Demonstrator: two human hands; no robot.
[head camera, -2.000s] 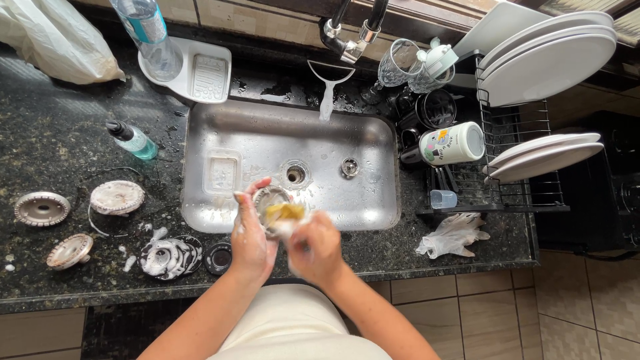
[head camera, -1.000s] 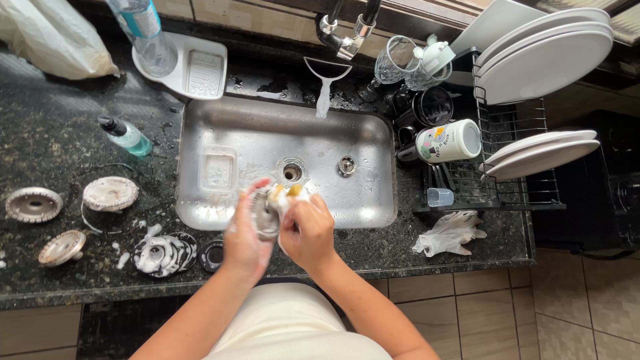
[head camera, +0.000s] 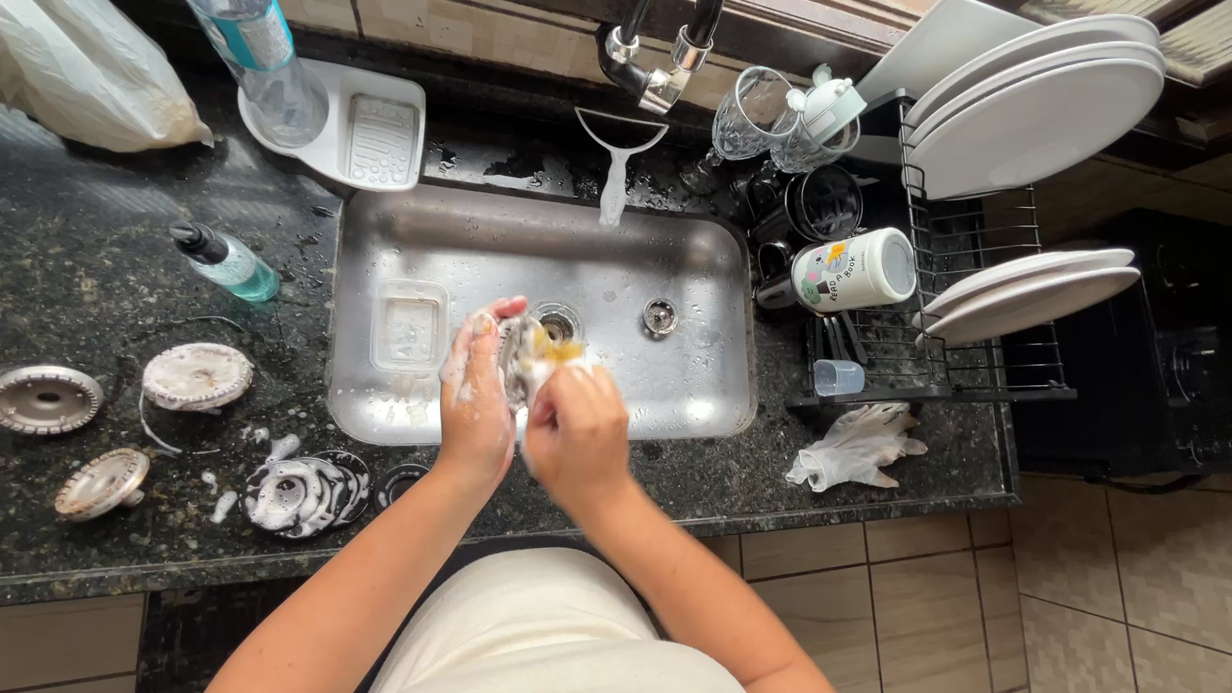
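Note:
Over the near edge of the steel sink (head camera: 616, 385), my left hand (head camera: 478, 399) holds a round metal burner part (head camera: 516, 358) on edge, with suds on the fingers. My right hand (head camera: 579, 423) presses a yellow-and-white sponge or brush (head camera: 558, 354) against its face; motion blur hides which it is. Left of the sink lie a metal burner ring (head camera: 48, 399), a pale burner head (head camera: 197, 375) and a tilted burner head (head camera: 102, 484). Foamy black burner caps (head camera: 294, 493) are near the counter's front edge, beside a small dark ring (head camera: 399, 484).
A teal spray bottle (head camera: 226, 262) and a clear plastic bottle (head camera: 265, 77) stand left. A squeegee (head camera: 618, 164) lies behind the sink, below the faucet (head camera: 664, 87). Right are glasses (head camera: 756, 111), a white bottle (head camera: 855, 269), a dish rack (head camera: 962, 390) with plates, and crumpled gloves (head camera: 859, 448).
The held burner part has turned from facing upward to standing more on edge between my hands. My right hand has shifted against it, still blurred with the yellow-and-white scrubber.

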